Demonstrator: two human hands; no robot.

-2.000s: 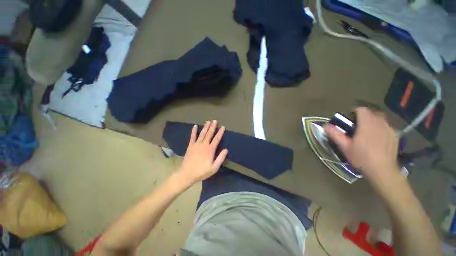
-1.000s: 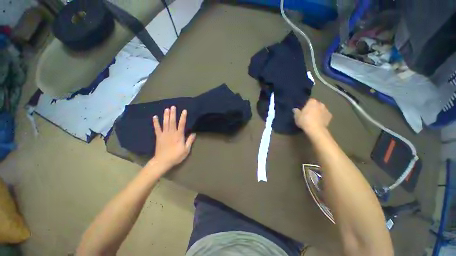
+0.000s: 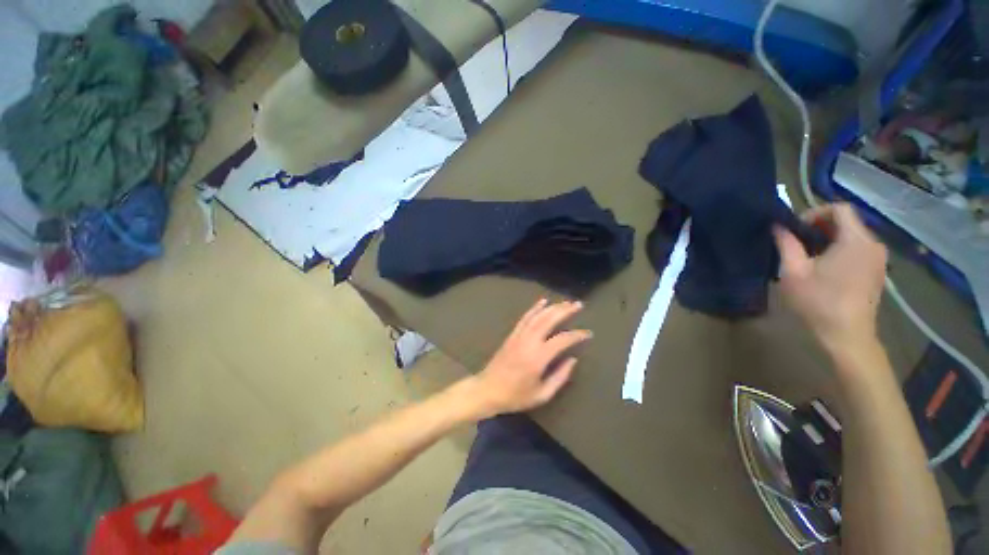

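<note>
My left hand [image 3: 534, 358] is open, with fingers apart, just below the stack of navy cut pieces [image 3: 456, 244], holding nothing. My right hand [image 3: 837, 276] is at the right edge of the looser navy pile [image 3: 721, 206]. Its thumb and fingers close on a small dark item [image 3: 805, 230]; I cannot tell whether this is fabric or a tool. A white strip [image 3: 653, 331] runs out from under the loose pile toward me. The steam iron [image 3: 797, 461] stands beside my right forearm, which partly covers it.
A pale hose [image 3: 803, 119] curves down the right, past a blue tray [image 3: 840, 163] and the dark iron rest [image 3: 941, 392]. Black tape roll [image 3: 374, 60] and ragged white sheet [image 3: 315, 201] lie upper left. Red stool [image 3: 163, 526] and mustard bundle [image 3: 76, 358] are on the floor left.
The single strip seen at the near edge two seconds ago is gone from there. My left hand has come off the stack toward me. My right hand has moved to the loose pile's right edge.
</note>
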